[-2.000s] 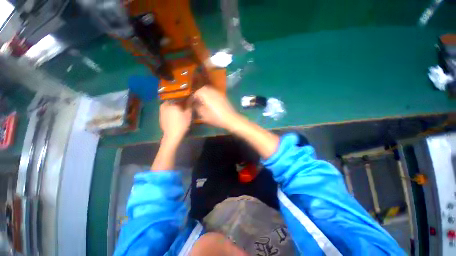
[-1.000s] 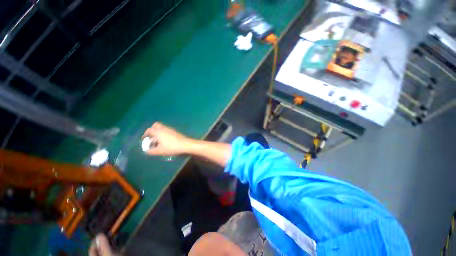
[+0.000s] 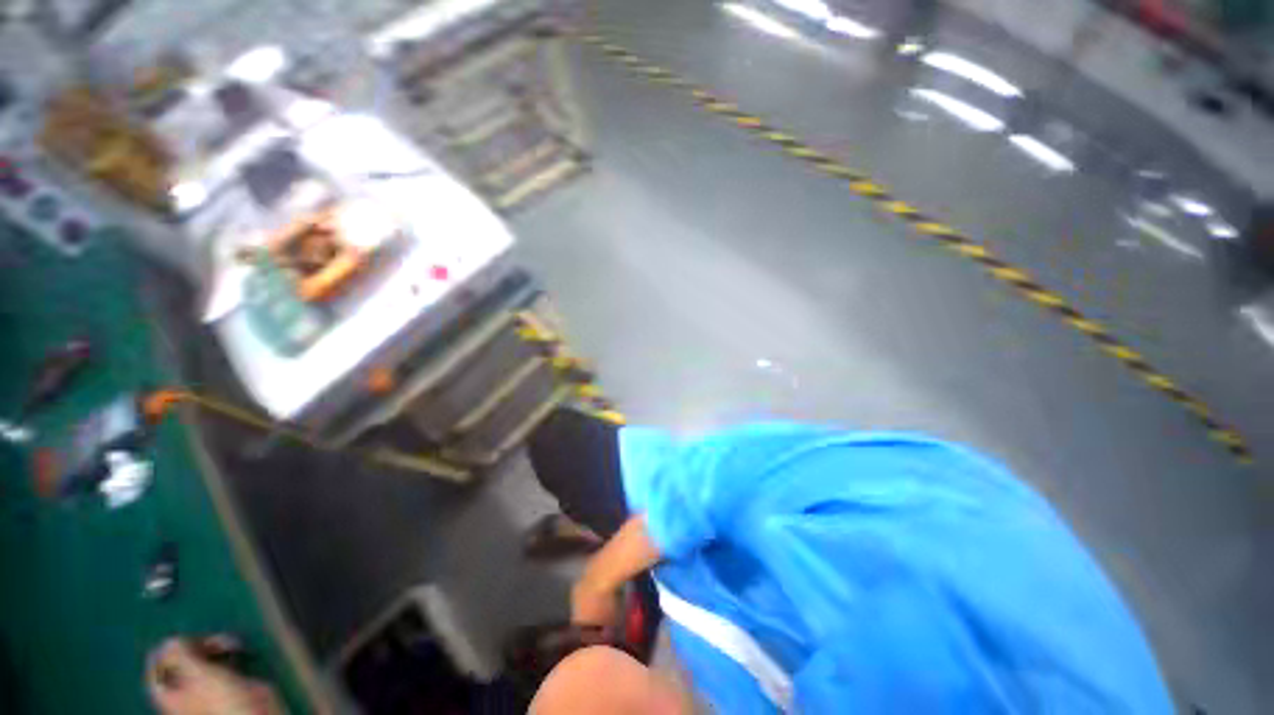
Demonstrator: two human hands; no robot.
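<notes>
My left hand [image 3: 210, 682] is at the bottom left over the green mat [image 3: 84, 601], blurred and cut off by the frame edge. A small dark thing shows at its fingertips; I cannot tell if it is held. My right hand [image 3: 597, 598] hangs low beside my lap, below the blue sleeve, with its fingers hidden or blurred. A small dark piece with a pale glint [image 3: 162, 570] lies on the mat above my left hand. A crumpled white wipe [image 3: 126, 478] lies beyond it, beside the handheld unit [image 3: 91, 440].
A white benchtop machine [image 3: 419, 300] stands beyond the bench, carrying an orange fixture [image 3: 319, 254] and a teal plate [image 3: 284, 310]. An orange-yellow cable [image 3: 245, 412] runs from the bench towards it. A metal frame stands under it. Yellow-black tape [image 3: 894, 207] crosses the grey floor.
The view has swung right, towards the machine and floor. My right hand has moved from over the mat, where it held a white thing, down beside my lap. The orange press has left view.
</notes>
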